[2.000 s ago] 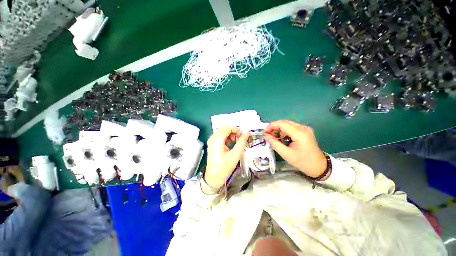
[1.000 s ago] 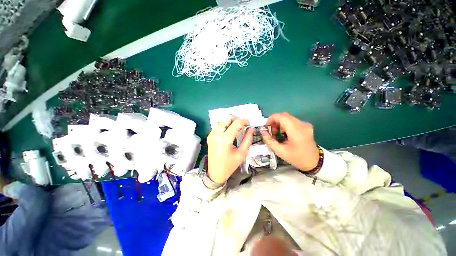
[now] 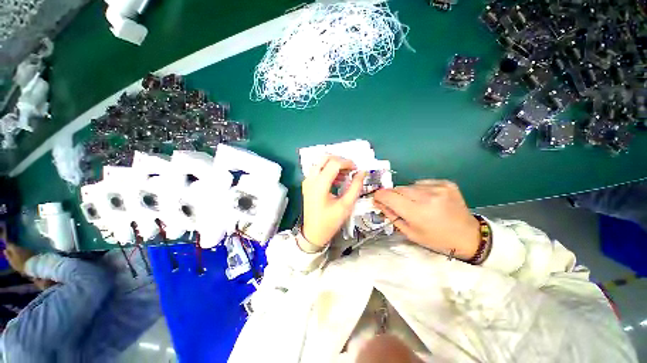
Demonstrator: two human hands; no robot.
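Note:
A white camera housing [image 3: 366,223] lies at the bench's front edge before my body, its open face up, with silvery and dark parts in its two compartments. Its white block-like part [image 3: 339,152] points away from me. My left hand [image 3: 328,202] grips the housing's left side, thumb and fingers at the upper compartment. My right hand [image 3: 433,218] pinches thin dark lead wires over the middle of the housing, between the two compartments. A dark connector [image 3: 347,250] hangs near the housing's lower left. My fingertips partly hide the compartments.
Housings with dark round lenses [image 3: 245,203] stand in a row at left, wires over the edge above a blue bin [image 3: 186,305]. Behind are a module heap [image 3: 163,117] and white strands [image 3: 323,53]. More modules [image 3: 582,64] lie right. Another person's sleeve [image 3: 71,298] is lower left.
My right hand has moved from the upper compartment's right side down to the middle of the housing and now pinches wires. The upper compartment and the dark connector show more clearly.

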